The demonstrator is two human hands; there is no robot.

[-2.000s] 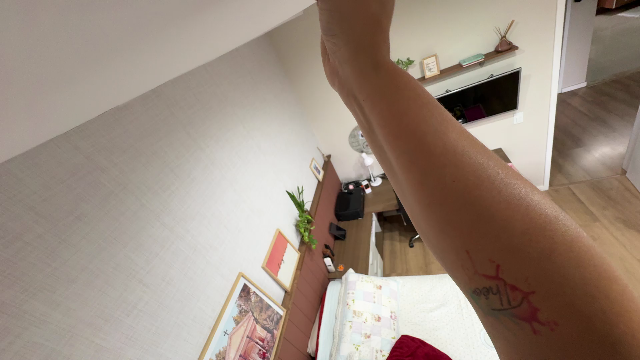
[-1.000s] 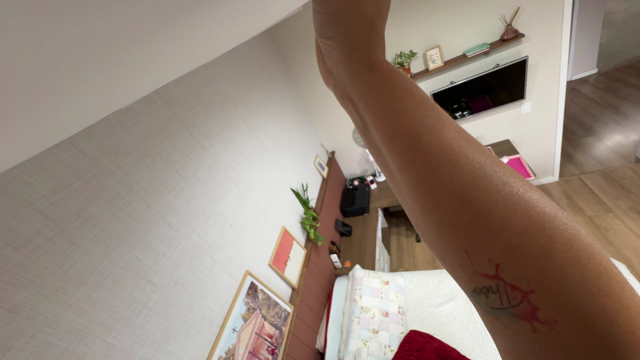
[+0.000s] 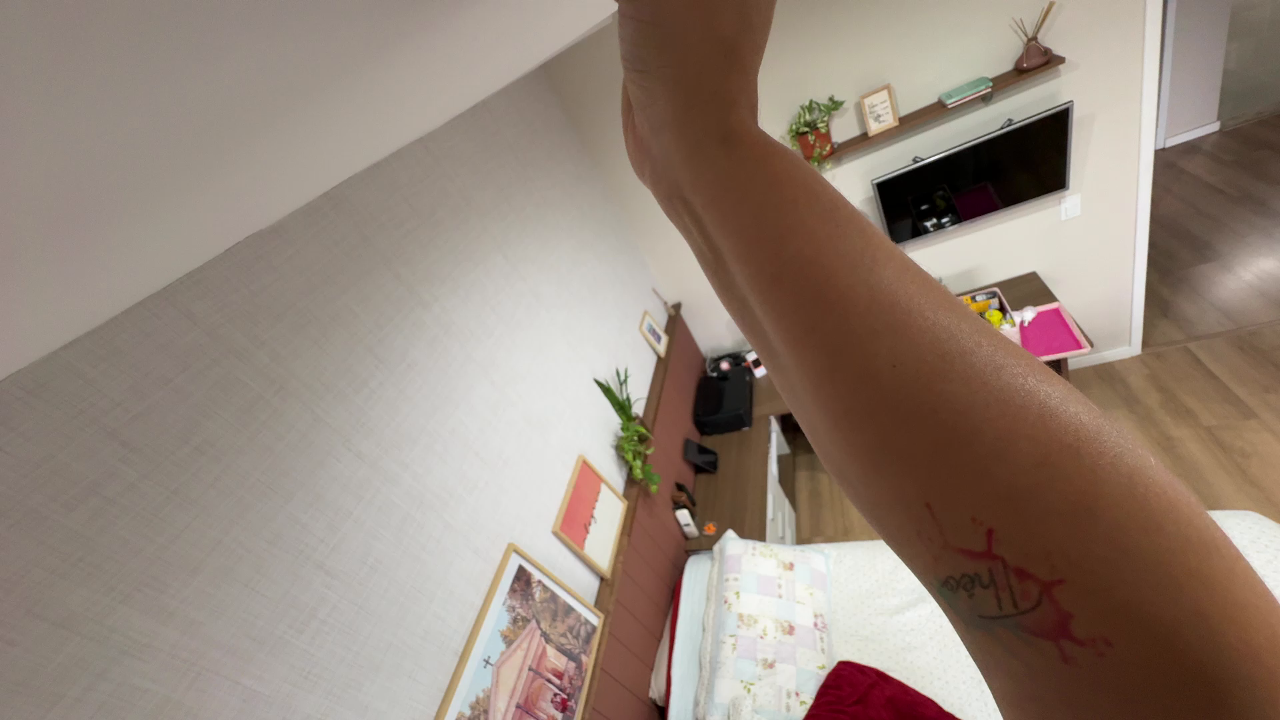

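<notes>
A bare forearm with a tattoo rises from the lower right corner to the top edge of the head view. Only the wrist and the base of the hand show at the top; the fingers lie outside the frame, and whether this is my left or my right hand cannot be told. Nothing held can be seen. The hand's base is near the edge of the white ceiling (image 3: 250, 100). No other hand is in view.
Below lie a bed with a patchwork pillow (image 3: 770, 620) and a dark red cloth (image 3: 870, 695). Framed pictures (image 3: 590, 515) and a plant (image 3: 632, 440) stand along the headboard ledge. Beyond are a wall-mounted television (image 3: 975, 170), a shelf (image 3: 920, 120) and a pink tray (image 3: 1050, 332).
The view has shifted slightly, and the pink tray and the box beside it now show more fully past the forearm. The raised arm keeps nearly the same pose.
</notes>
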